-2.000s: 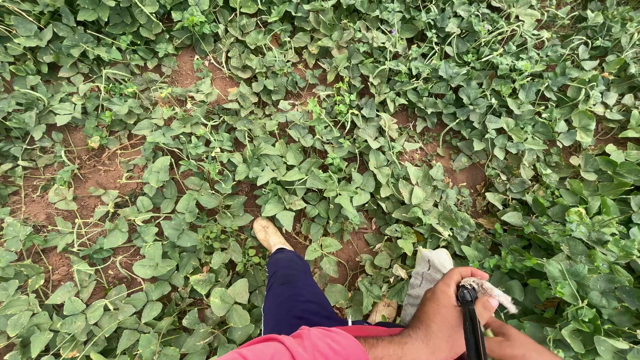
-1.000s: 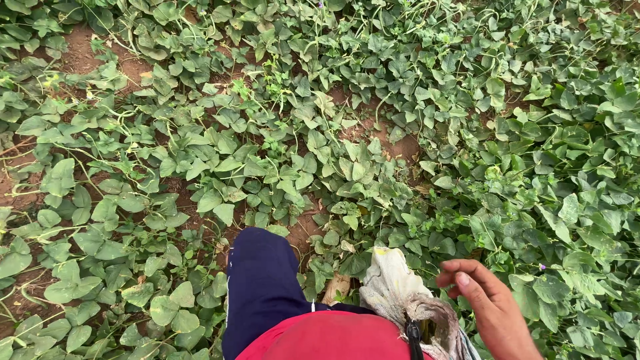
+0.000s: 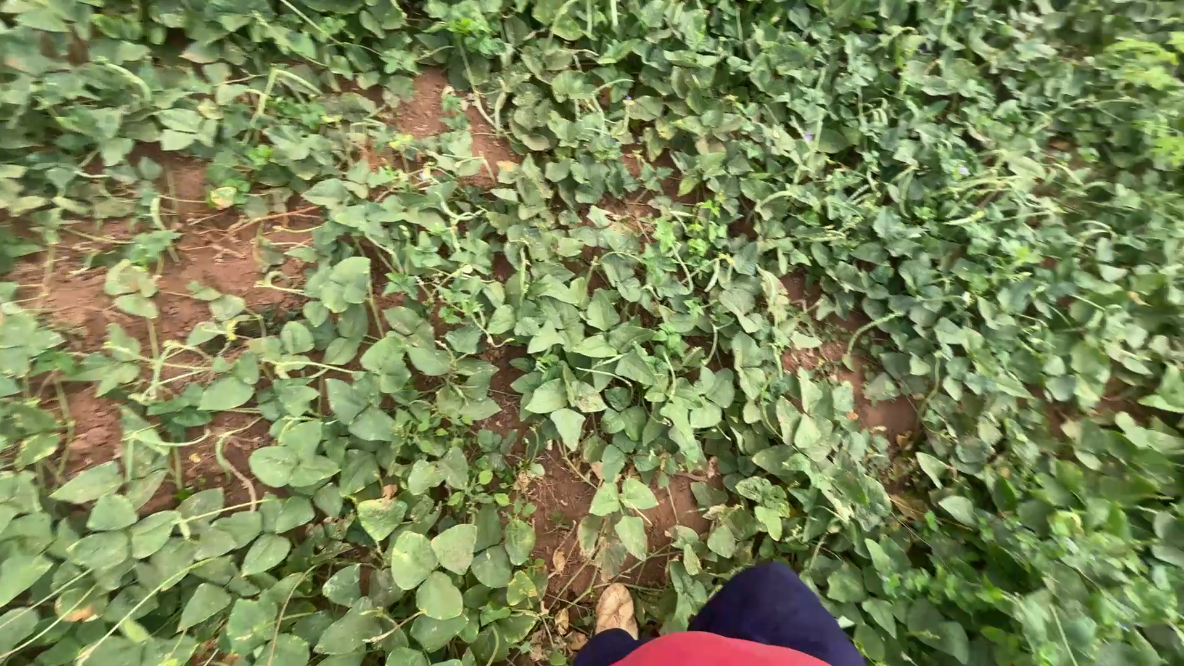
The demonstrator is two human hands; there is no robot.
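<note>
Neither my left hand nor my right hand shows in the head view, so what they hold is hidden. Low, leafy bean-like plants (image 3: 592,342) spread over the ground. Pale green, curved pods (image 3: 874,328) lie among the leaves, several of them toward the upper right. At the bottom edge are my red top (image 3: 717,650) and a dark blue trouser leg (image 3: 777,606). A tan shoe or foot (image 3: 616,610) stands on the soil just left of that leg.
Patches of reddish-brown soil (image 3: 213,264) show between the plants at the left. Another bare strip of soil (image 3: 879,407) lies right of centre. Dense foliage (image 3: 1045,555) covers the right side, and thin vines cross the lower left.
The hand seen near the pale cloth or bag at the lower right is out of view, and so is the cloth or bag. The view has shifted over the plants.
</note>
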